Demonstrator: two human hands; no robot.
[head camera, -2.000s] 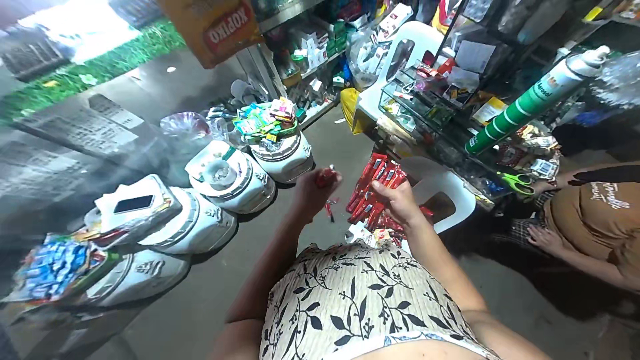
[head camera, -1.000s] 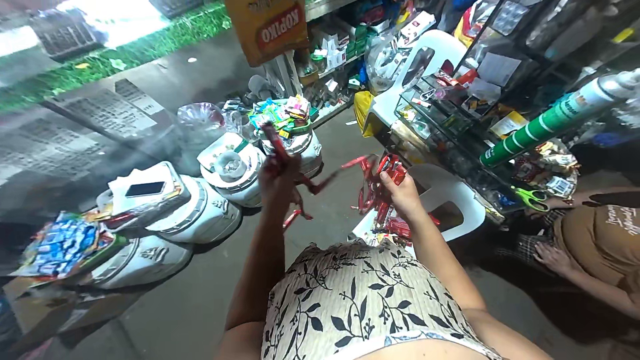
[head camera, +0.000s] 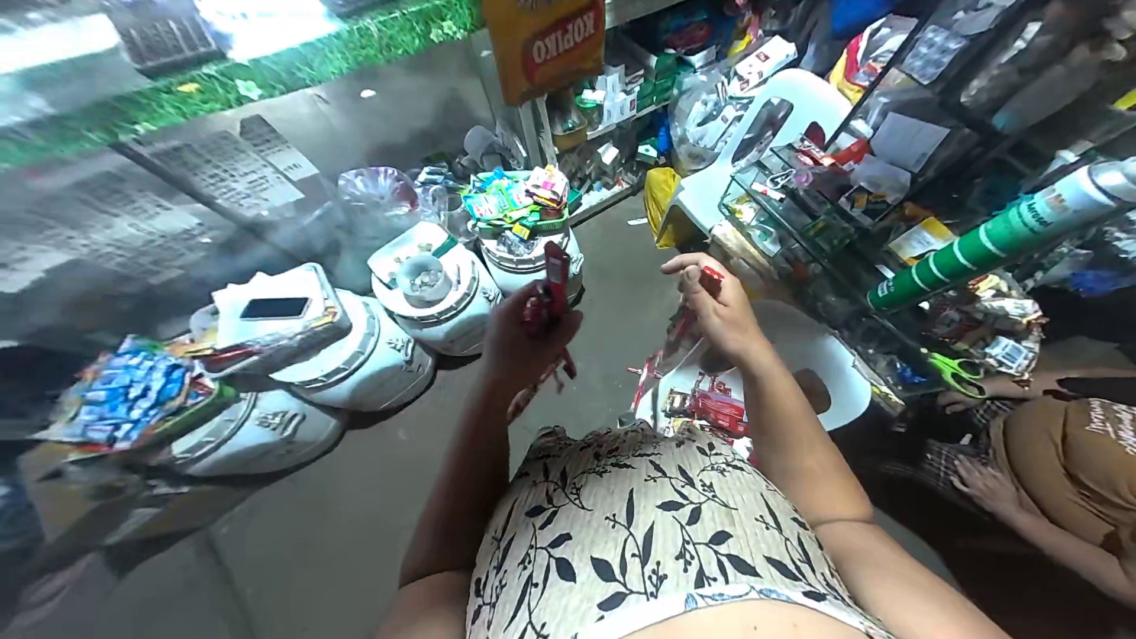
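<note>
My left hand (head camera: 532, 333) is closed around a bunch of dark red sachets (head camera: 556, 271); part of the strip hangs below the palm. To the right, my right hand (head camera: 714, 302) pinches a red sachet strip (head camera: 682, 327) that dangles beneath the fingers. Below that hand, more red sachets (head camera: 719, 410) lie on the seat of a white plastic chair (head camera: 839, 382). Blur hides how many sachets each hand holds.
White lidded tubs stand at left, bearing a phone (head camera: 275, 307), blue sachets (head camera: 133, 390) and a basket of green packets (head camera: 510, 200). At right are a glass display case (head camera: 790, 231), a green aerosol can (head camera: 994, 240), green-handled scissors (head camera: 954, 373) and a seated person (head camera: 1056, 453).
The red sachets bunched in my right hand earlier have thinned to a dangling strip. My hands are apart, where a second ago a red strip stretched between them.
</note>
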